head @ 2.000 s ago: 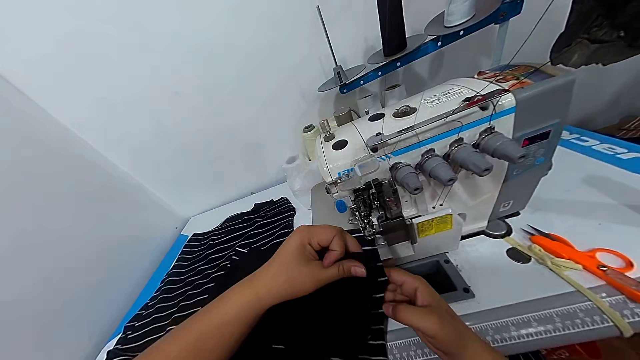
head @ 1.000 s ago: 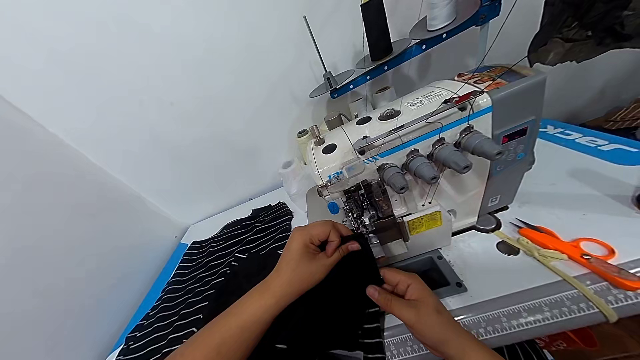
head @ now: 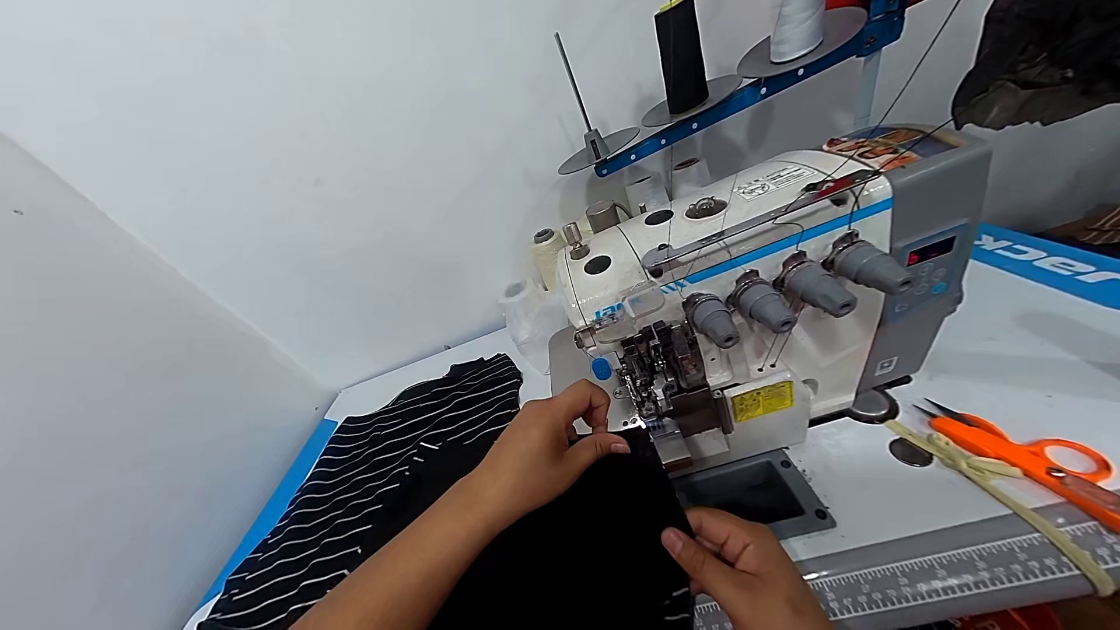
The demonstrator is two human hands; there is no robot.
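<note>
A white and grey Jack overlock sewing machine (head: 744, 262) stands on the table. Black fabric (head: 577, 534) hangs in front of it, its top corner close to the needle and presser foot area (head: 652, 376). My left hand (head: 551, 451) pinches the upper edge of that fabric between thumb and fingers, just left of the foot. Lower down, my right hand (head: 748, 564) grips the fabric's right edge, where a few white stripes show. Black cloth with white stripes (head: 411, 446) lies on the table to the left, partly beneath my left forearm. Whether the fabric is under the foot cannot be told.
Orange-handled scissors (head: 1024, 451) and a pale yellow strip (head: 1006, 490) lie at the right, above a ruler tape (head: 945, 564) along the table edge. A black thread cone (head: 682, 57) and a white one (head: 796, 31) stand on the rack behind. A wall (head: 219, 175) borders the left.
The right hand has moved down the fabric's edge, away from the left hand. My left hand still pinches the upper edge near the foot.
</note>
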